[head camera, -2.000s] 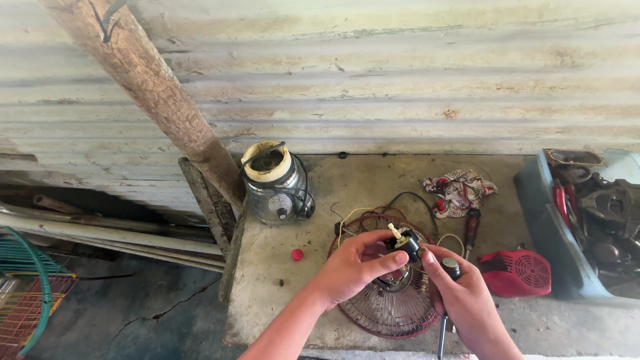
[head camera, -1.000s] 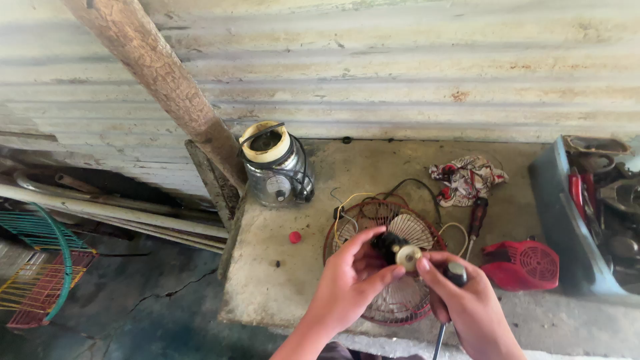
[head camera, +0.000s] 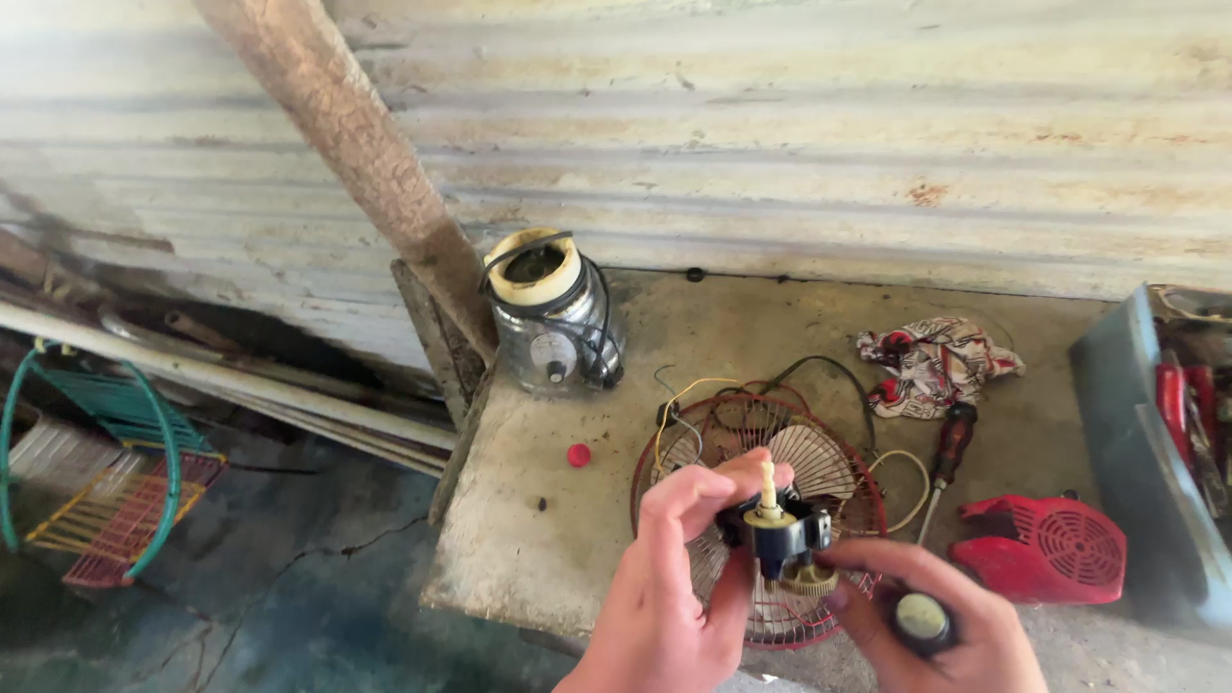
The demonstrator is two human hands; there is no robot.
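Note:
My left hand (head camera: 674,568) grips a black plastic gear housing (head camera: 780,534) with a cream shaft pointing up and a tan toothed gear (head camera: 808,579) at its lower side. The fingertips of my right hand (head camera: 934,616) are at that gear, while a tool's dark handle with a pale round end (head camera: 921,616) is tucked in the same palm. Beneath both hands lies a round red wire fan guard (head camera: 664,423), with pale fan blades and loose wires about it. A screwdriver (head camera: 953,448) and a red vented plastic cover (head camera: 1068,553) lie to its right.
On the concrete bench (head camera: 520,549) are a metal blender base (head camera: 558,337) with a coiled cord, a red cap (head camera: 578,454) and a crumpled patterned rag (head camera: 938,366). A blue bin (head camera: 1121,385) of tools stands at right. A wooden post (head camera: 375,164) leans beside the corrugated wall.
The gear housing has turned in my hands: a second ago its round pale end faced up, and now the shaft points up and the toothed gear shows below.

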